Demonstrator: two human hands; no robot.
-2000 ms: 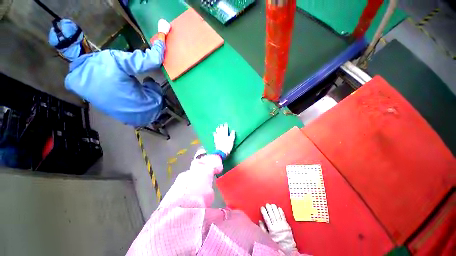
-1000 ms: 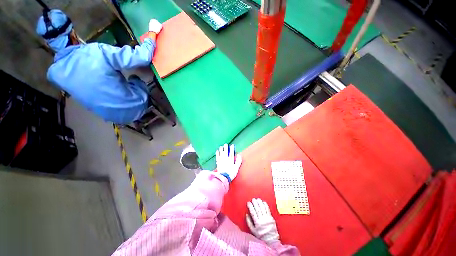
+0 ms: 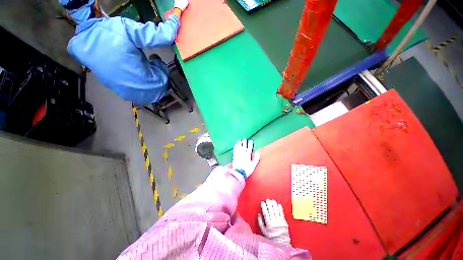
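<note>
My left hand (image 3: 245, 158), in a white glove with a blue band at the wrist, rests open near the corner where the green mat (image 3: 233, 86) meets the red sheet (image 3: 269, 172). My right hand (image 3: 274, 222), also in a white glove, lies open on the red sheet close to my body. Both hands look empty. A white label sheet (image 3: 309, 192) with rows of small dark marks and a yellow lower part lies flat on the red sheet, right of my hands and not touched by them.
A second red sheet (image 3: 391, 157) adjoins at right. Beyond stand red-wrapped posts (image 3: 308, 48) and a blue-wrapped rail (image 3: 340, 78). A person in blue (image 3: 119, 56) sits at left by an orange-red foam stack (image 3: 210, 28). Black totes (image 3: 61, 111) stand far left.
My left hand has come back from the green mat to the red sheet's corner. My right hand stays on the sheet. The view has shifted; the label sheet seems unmoved.
</note>
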